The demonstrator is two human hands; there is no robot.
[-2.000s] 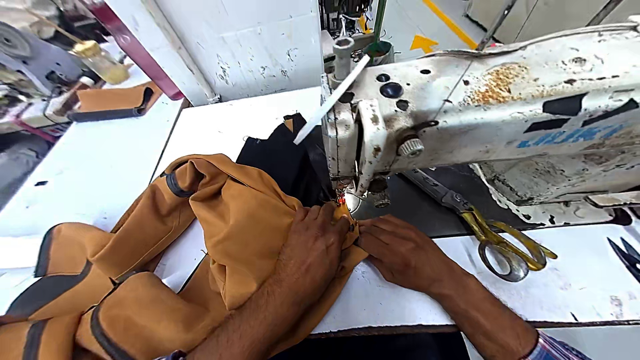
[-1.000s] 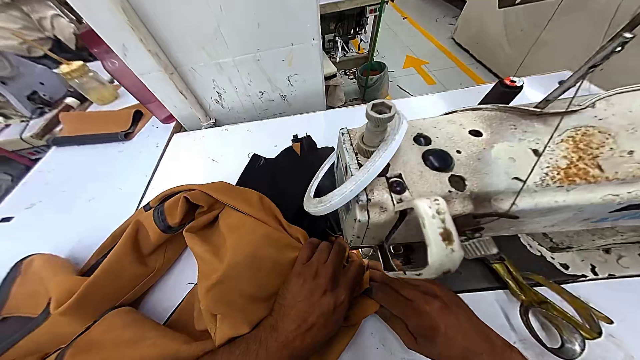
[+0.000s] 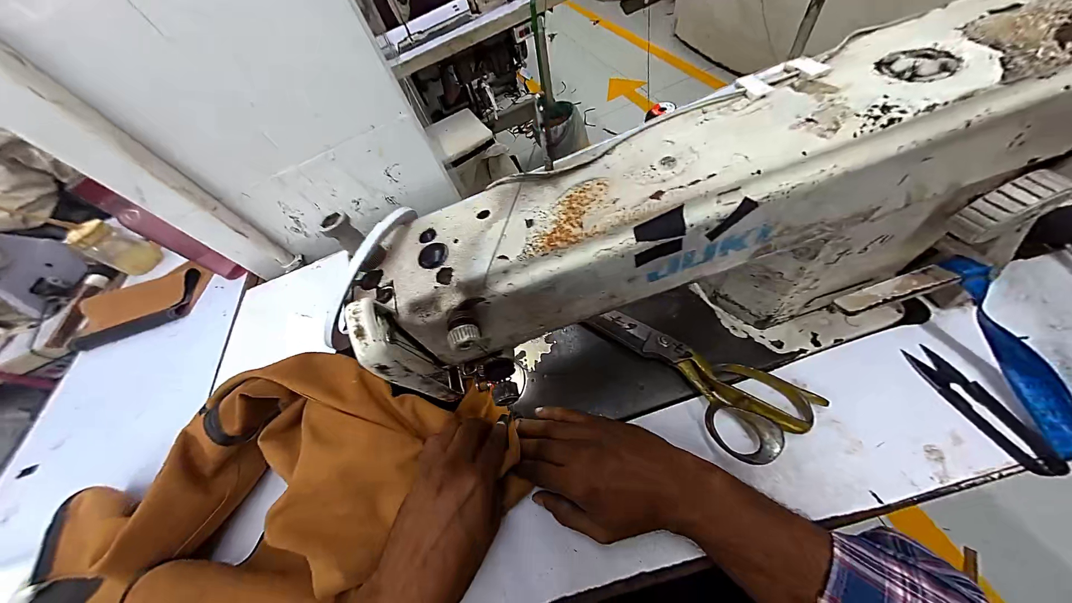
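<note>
A tan fabric garment with dark trim lies bunched on the white table, its edge running up to the needle area of a worn white Juki sewing machine. My left hand presses on the garment just in front of the presser foot, fingers bent over the cloth. Beside it, my right hand has its fingertips on the garment's right edge, close to the needle. Whether either hand pinches the cloth is hidden. A small light glows at the needle.
Fabric scissors with yellow handles lie right of the needle, partly on the machine bed. Black thread snips and a blue strap-like item are farther right. A folded tan piece and a jar sit at left.
The view has shifted, showing more of the machine's arm and the snips than one second ago. Both hands stay at the garment near the needle.
</note>
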